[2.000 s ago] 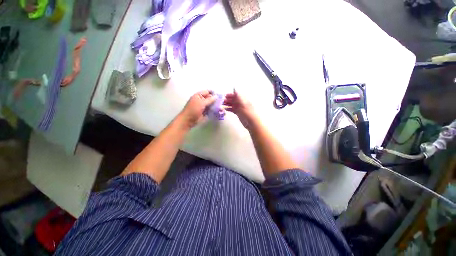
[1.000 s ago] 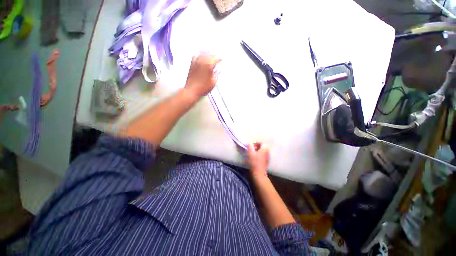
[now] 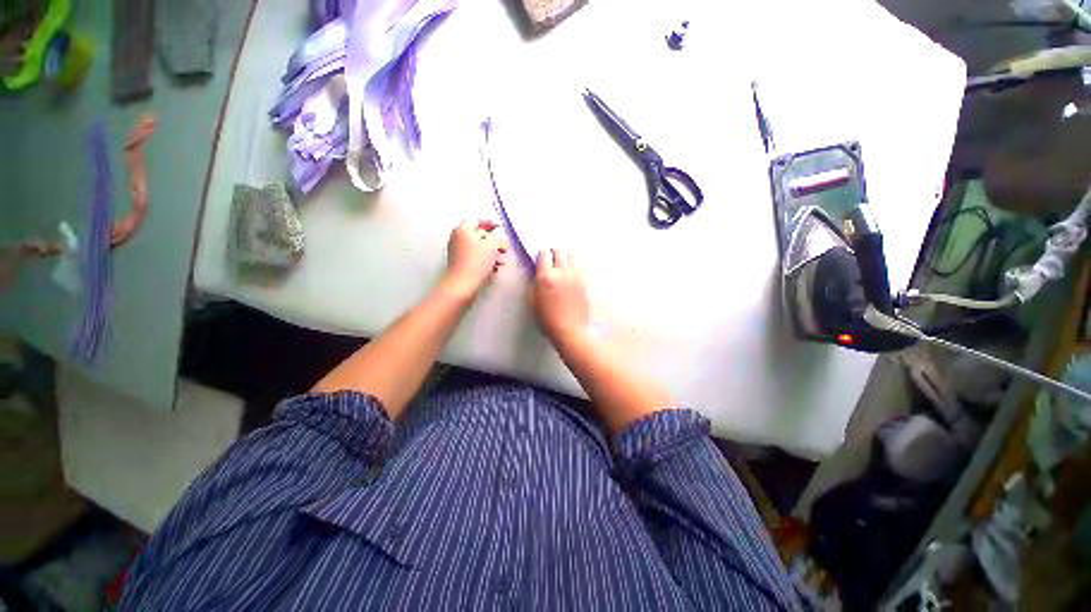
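A narrow lilac strip (image 3: 509, 215) lies in a shallow curve on the white pressing table. My right hand (image 3: 560, 291) rests on its near end, fingertips on the cloth. My left hand (image 3: 475, 254) is just left of the strip, fingers curled; whether it touches the strip or holds anything is unclear. Black fabric shears (image 3: 647, 161) lie right of the strip, handles toward me. The steam iron (image 3: 837, 287) sits on its metal rest (image 3: 821, 167) at the right, a small red light showing.
A crumpled lilac and white pile (image 3: 347, 102) lies far left, with a rough grey block (image 3: 267, 225) nearer. A brownish block (image 3: 550, 10), a small dark object (image 3: 678, 36) and a thin pointed tool (image 3: 762, 117) lie further back. The hose (image 3: 1041, 269) runs off right.
The bunched lilac piece was opened and stretched between my hands, and now lies on the table. My left hand has come back nearer me; my right hand has moved up and left. The iron's red light now shows.
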